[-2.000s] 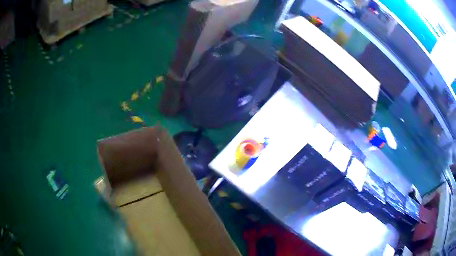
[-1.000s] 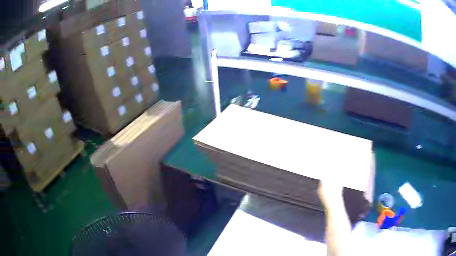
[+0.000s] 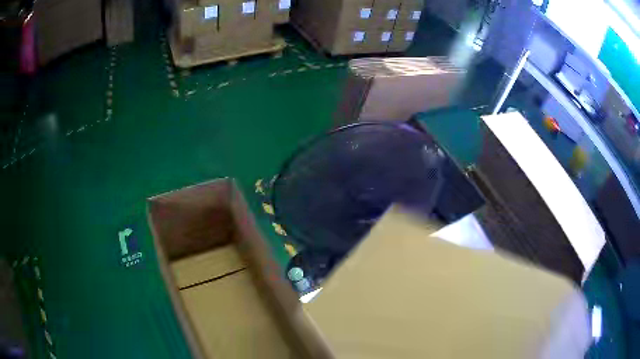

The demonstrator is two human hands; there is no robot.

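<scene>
A flat tan cardboard pad (image 3: 449,301), slightly blurred, fills the lower right and hides most of the table. It is raised and tilted near its far corner. The open master carton (image 3: 270,263) stands on the floor to its left, with bare cardboard seen inside and a dark seam across its bottom. Neither of my hands can be made out. A pale blurred patch lies at the pad's right edge, and I cannot tell what it is.
The pedestal fan (image 3: 358,186) stands beyond the carton and pad. The flattened cartons (image 3: 551,193) lie at the right, with more (image 3: 407,95) upright behind the fan. Pallet stacks (image 3: 228,31) stand at the back. Yellow-black tape marks the green floor. A shelf (image 3: 596,119) runs along the right.
The view has swung back left and down from the flattened cartons. A hand was at their near edge one second ago. The loose pad now covers the table area.
</scene>
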